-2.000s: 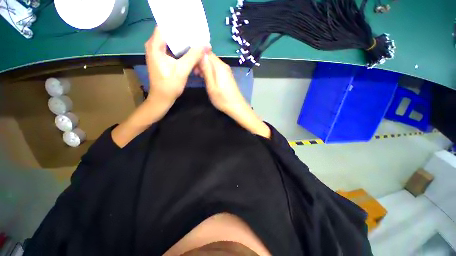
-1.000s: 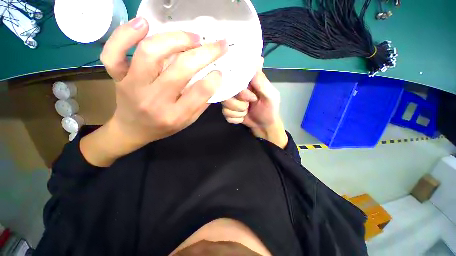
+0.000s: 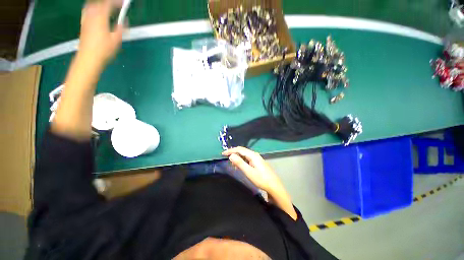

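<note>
My left hand [image 3: 100, 30] is stretched far out at the top left, blurred and partly cut off by the edge. A thin white piece [image 3: 123, 12] shows beside its fingers; I cannot tell if it is held. My right hand [image 3: 254, 166] is at the bench's front edge with fingers loosely apart, holding nothing visible. Its fingertips are just below the white ends of the black wire bundle [image 3: 285, 129]. Two white round housings stand on the green bench at left, one nearer [image 3: 133, 138] and one behind it [image 3: 113, 110], partly beside my left forearm.
A clear bag of white parts [image 3: 208, 76] lies mid-bench. Behind it is a cardboard box [image 3: 267, 66] of small metallic parts. Tangled wired modules [image 3: 318, 63] lie right of it, red-and-white parts [image 3: 450, 68] far right. A blue bin [image 3: 369, 177] is below the bench; cardboard [image 3: 18, 137] is at left.
The white housing that was in my hands is no longer in them. My left hand has moved far forward and left. My right hand is now alone by the bench edge. The view shows more bench.
</note>
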